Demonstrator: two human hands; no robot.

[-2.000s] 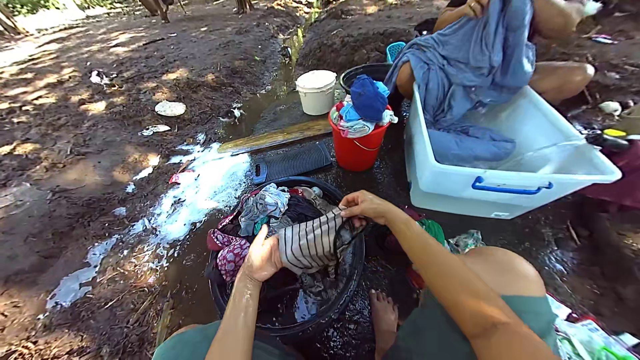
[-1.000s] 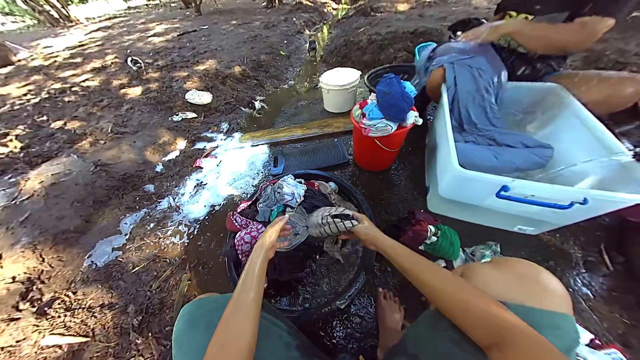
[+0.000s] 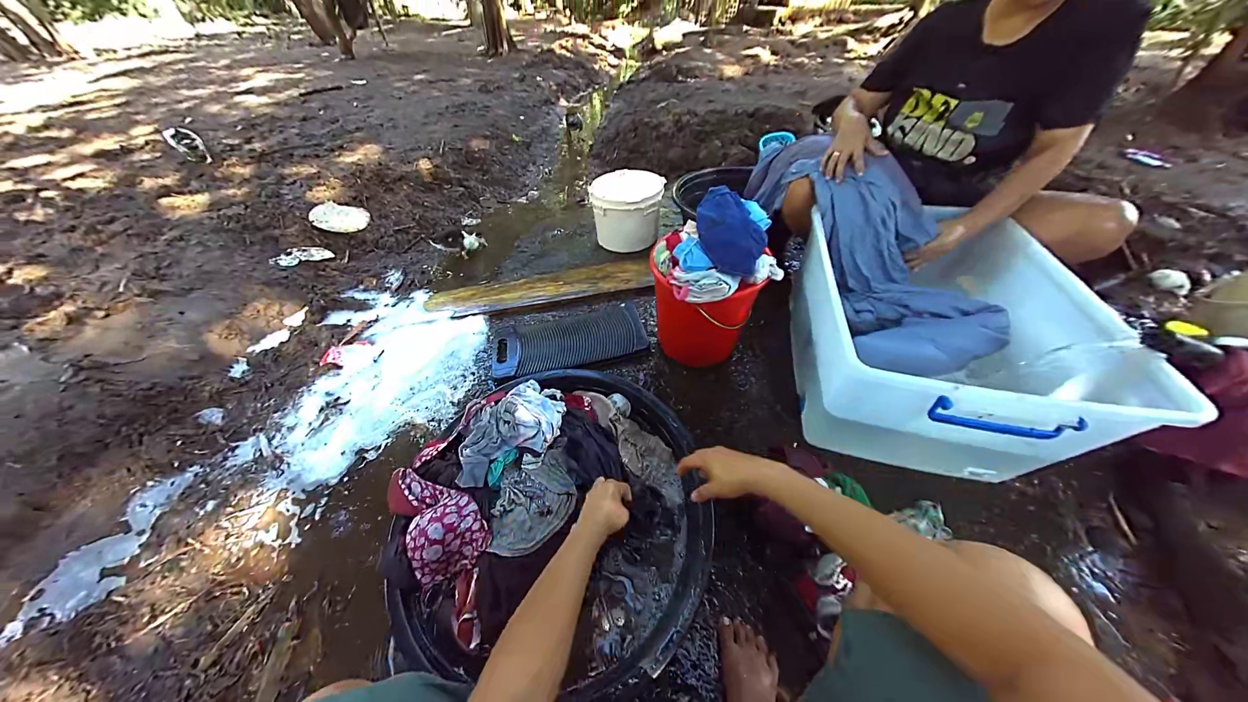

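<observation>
A round black tub holds water and a heap of wet clothes. My left hand is closed on a dark cloth at the middle of the heap. Above the tub's right rim is my right hand, its fingers curled apart and holding nothing. Left of my hands lie a pink patterned cloth, a grey cloth and a light grey crumpled garment. More clothes are on the wet ground between the tub and my leg.
Beyond the tub are a black washboard, a wooden plank, a red bucket of clothes and a white lidded bucket. At right, a person handles blue-grey cloth over a white plastic bin. Suds cover mud at left.
The striped cloth that both my hands held is no longer in them. My left hand has gone down into the heap, and my right hand has moved to the rim. The view has shifted upward.
</observation>
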